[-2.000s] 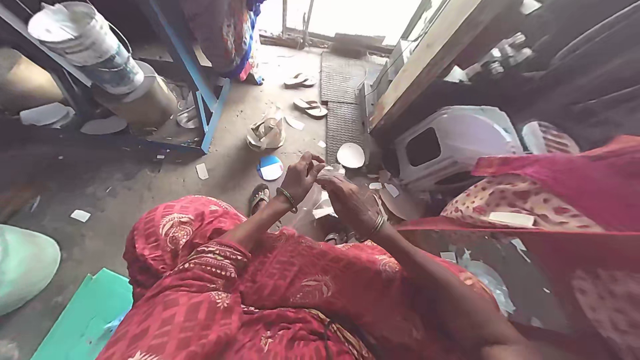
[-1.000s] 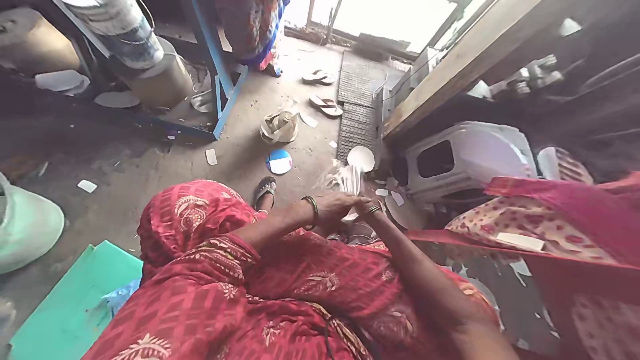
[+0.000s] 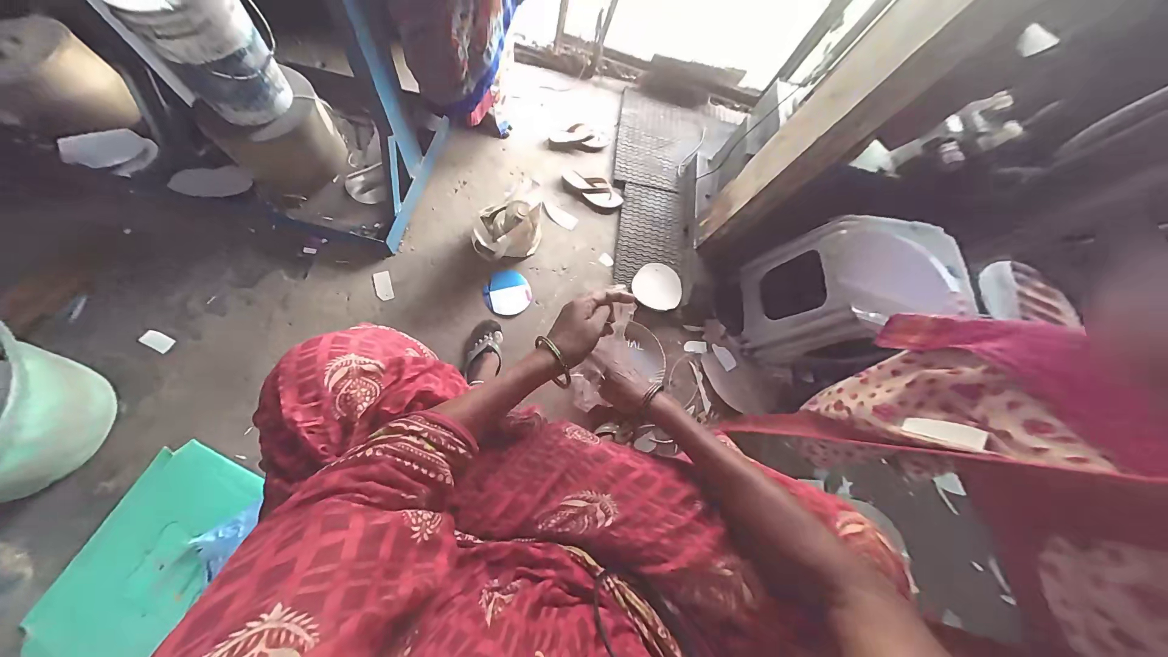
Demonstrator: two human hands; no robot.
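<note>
My left hand (image 3: 584, 330), with bangles at its wrist, is raised with fingers curled on the top of a thin clear plastic bag (image 3: 624, 315). My right hand (image 3: 622, 381) lies just below and to the right, against the lower part of the bag; its fingers are blurred. Behind the hands is a round, see-through shape (image 3: 646, 351) with some lettering. Several small round pieces (image 3: 652, 441) lie below the right hand, by the red patterned cloth over my lap. A white disc (image 3: 656, 286) rests on the floor just beyond the hands.
A blue and white disc (image 3: 507, 293), a crumpled bag (image 3: 507, 228) and sandals (image 3: 593, 190) lie ahead. At left are a pale green tub (image 3: 50, 420), a green sheet (image 3: 137, 547) and buckets by a blue metal frame (image 3: 398, 173). A white plastic chair (image 3: 849, 283) lies right; another person stands ahead.
My hands, close together over my lap one second ago, are now apart and farther forward, the left one raised higher. The clear bag now shows between them.
</note>
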